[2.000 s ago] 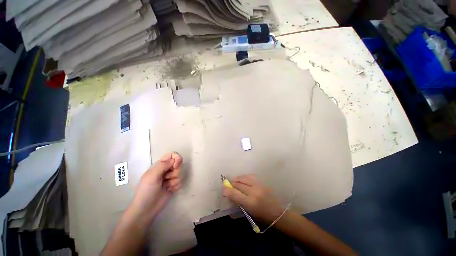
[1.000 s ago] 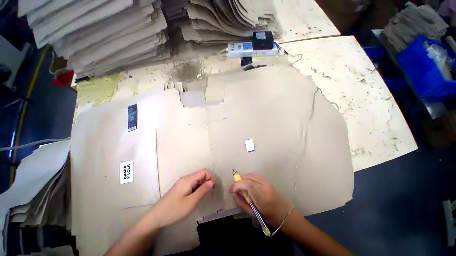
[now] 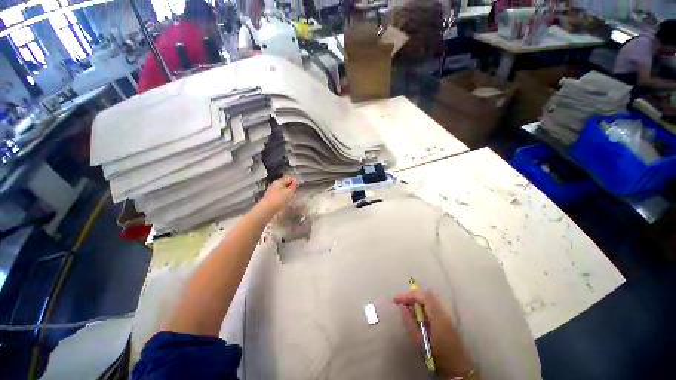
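A beige-grey fabric panel (image 3: 385, 245) lies flat on the cream-white table, with its notch near the thread heap. A small white tag (image 3: 370, 313) is on its right half. My left hand (image 3: 281, 191) is stretched forward over the thread heap, in front of the tall panel stack, fingers closed together; whether it holds a thread is too small to tell. My right hand (image 3: 433, 330) holds a yellow-ended pen-shaped tool (image 3: 421, 323) above the panel, right of the tag, its tip pointing forward.
A tall panel stack (image 3: 178, 156) stands behind the work. A power strip (image 3: 352, 183) with a black adapter (image 3: 373, 174) lies at its foot. Thread scraps litter the table (image 3: 519, 237). Blue crates (image 3: 619, 152) and cardboard boxes (image 3: 474, 104) stand beyond. People sit or stand farther back.
The view has tilted up. My left hand has moved from the panel's middle forward to the thread heap. My right hand, still holding the pen tool, is now right of the small white tag.
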